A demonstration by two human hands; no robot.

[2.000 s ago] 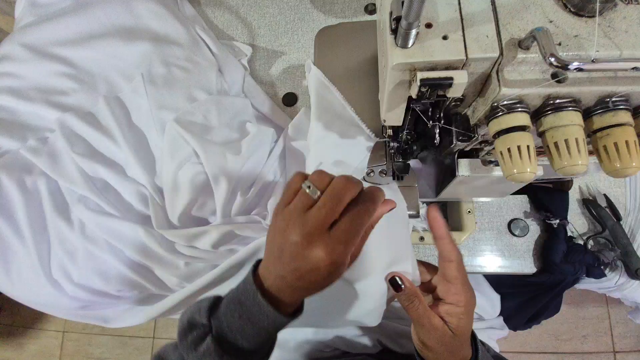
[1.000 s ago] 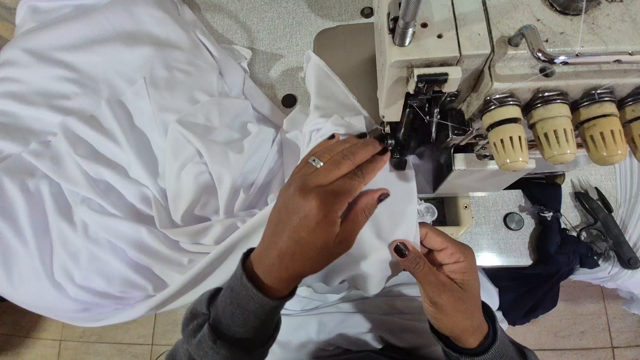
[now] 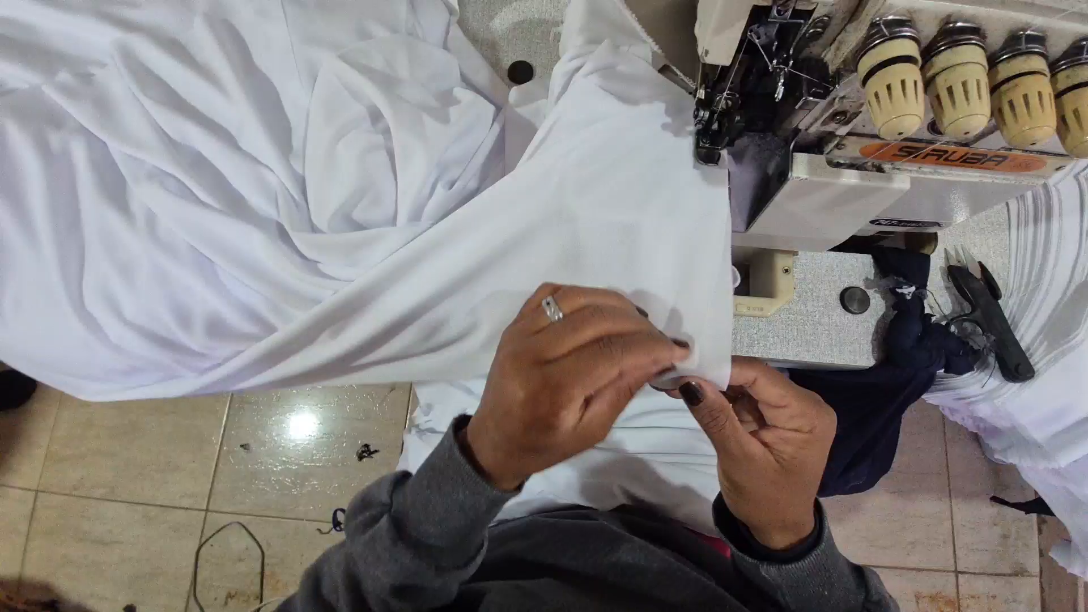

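Observation:
White fabric (image 3: 612, 229) stretches from the large pile at left to the presser foot (image 3: 707, 153) of a Siruba overlock sewing machine (image 3: 858, 191). Its right edge runs down from the foot toward me. My left hand (image 3: 578, 374), with a ring, pinches the near edge of the cloth between thumb and fingers. Close beside it, my right hand (image 3: 765, 442) grips the near right corner, its thumb on top. Both hands are well below the foot, nearer my body.
Cream thread tension knobs (image 3: 891, 85) line the machine. Black thread snips (image 3: 990, 319) lie at right beside bunched navy fabric (image 3: 858, 416) and a stack of white fabric (image 3: 1045, 340). More white cloth hangs over my lap. Tiled floor (image 3: 127, 450) shows below.
My left hand has left the presser foot area and come down toward me, beside my right hand. The cloth now lies flatter between foot and hands. The view has shifted somewhat.

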